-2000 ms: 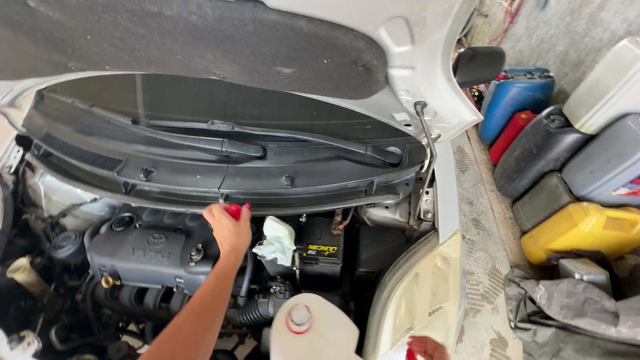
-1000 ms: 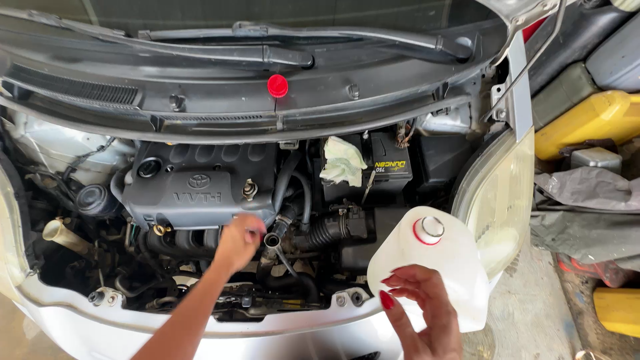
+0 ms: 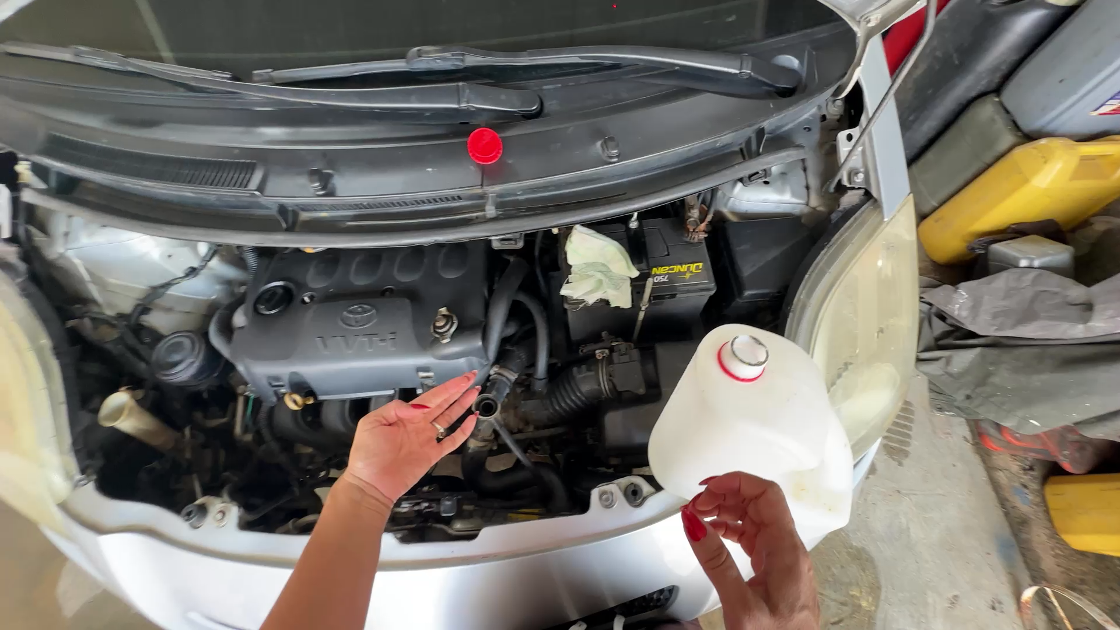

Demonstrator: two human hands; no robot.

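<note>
My left hand [image 3: 407, 437] is palm up with fingers apart beside the uncapped coolant filler neck [image 3: 486, 404], holding nothing. In front of a white plastic jug [image 3: 744, 420] is my right hand [image 3: 744, 534], fingers curled and parted; nothing shows in its grasp, and whether it touches the jug is unclear. The jug's mouth has a red ring around it. A red plastic cap [image 3: 485, 146] lies on the black cowl below the wipers. On the Toyota engine cover [image 3: 324, 337] rests a metal radiator cap [image 3: 444, 325]. A crumpled pale cloth [image 3: 600, 267] lies by the battery [image 3: 669, 262].
The hood prop rod [image 3: 892, 87] stands at the upper right. Beyond the right headlight [image 3: 862, 306] are a yellow jerrycan [image 3: 1024, 197], grey and black containers, and a dark sheet [image 3: 1028, 350] on the floor. The car's front edge [image 3: 420, 556] runs below the engine.
The red cap, in my left hand two seconds ago, now lies on the cowl. My left hand has opened out beside the filler neck. The view has shifted down toward the engine.
</note>
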